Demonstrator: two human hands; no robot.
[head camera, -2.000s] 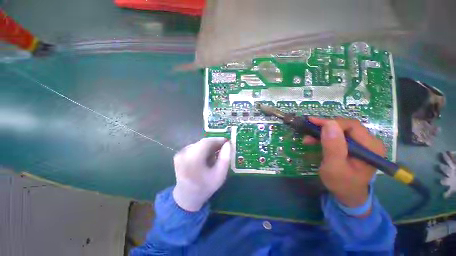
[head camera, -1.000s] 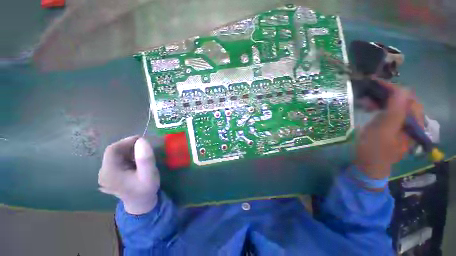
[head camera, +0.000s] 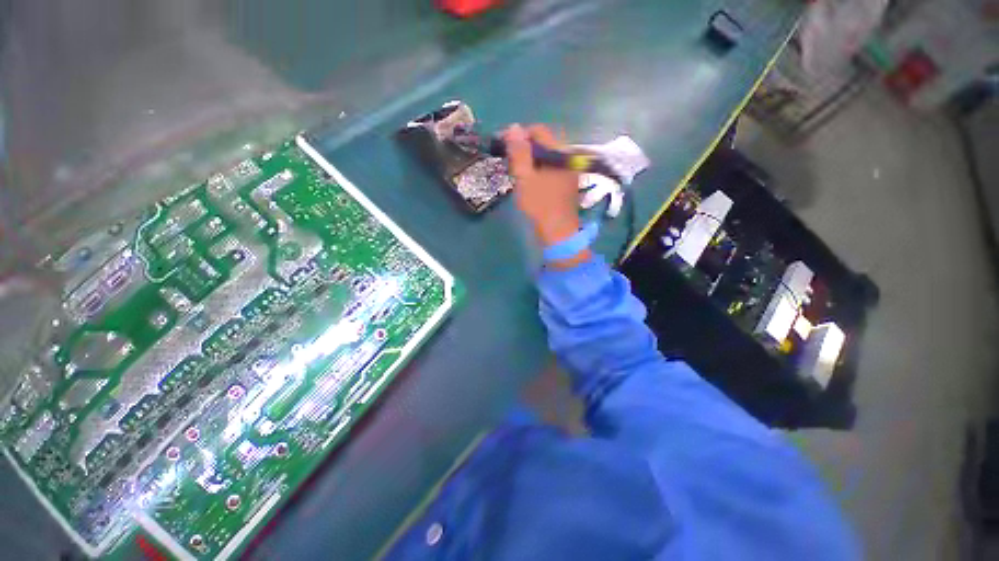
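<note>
My bare right hand (head camera: 544, 189) holds the soldering iron (head camera: 553, 159) by its dark handle with the yellow band. The iron's tip end points left, at the dark holder and tip cleaner (head camera: 482, 183) with grainy silvery-brown filling; whether it touches is too blurred to tell. A light blue band is on my right wrist. The large green circuit board (head camera: 225, 351) lies solder side up at the left, tilted in the view. A red edge shows under its lower border. My left hand is not in view.
A white glove (head camera: 616, 167) lies right of the cleaner. A dark rack of electronic units (head camera: 756, 296) stands below the bench's yellow edge at right. A grey translucent hood (head camera: 121, 99) covers the upper left. A small black object (head camera: 723, 30) lies at the far end of the mat (head camera: 613, 66).
The view has swung right, so the board now shows at the left. My right hand has moved the iron from the board to the cleaner. My left hand has left the picture.
</note>
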